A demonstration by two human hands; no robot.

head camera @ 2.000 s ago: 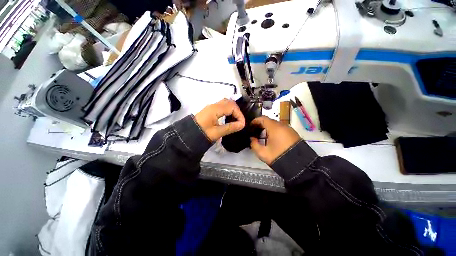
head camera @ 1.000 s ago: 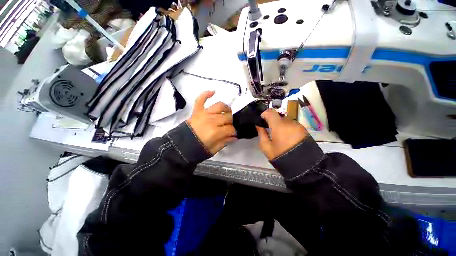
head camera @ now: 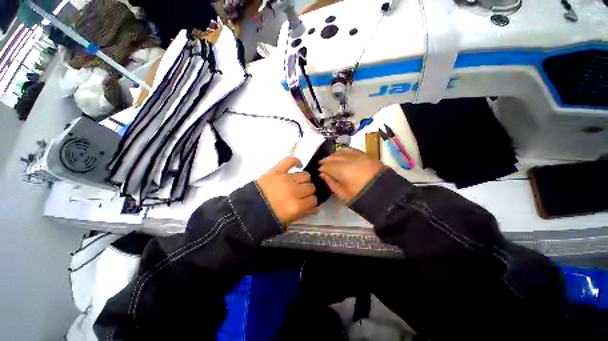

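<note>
A black fabric piece (head camera: 321, 184) lies just in front of the presser foot and needle (head camera: 338, 126), beside a white panel (head camera: 253, 143) with a black edge line. My left hand (head camera: 290, 193) holds the left side of the black piece, fingers curled at its edge. My right hand (head camera: 350, 174) pinches its right side between thumb and fingers, close to the needle area. The fingertips and dark cloth partly hide each other. The white sewing machine (head camera: 400, 60) with a blue stripe stands over the work.
A fanned bundle of panels (head camera: 175, 113) lies left, near a grey round-vented device (head camera: 80, 152). Right of the needle are a tan block (head camera: 372, 145), pink and blue snips (head camera: 398, 148), a stack of black pieces (head camera: 460, 141) and a dark phone (head camera: 575, 189). Panels (head camera: 110, 266) hang below left.
The camera view has shifted. My left hand has closed in lower on the black piece, its fingers more curled. My right hand is flatter over the cloth, and a white panel corner shows above the left hand.
</note>
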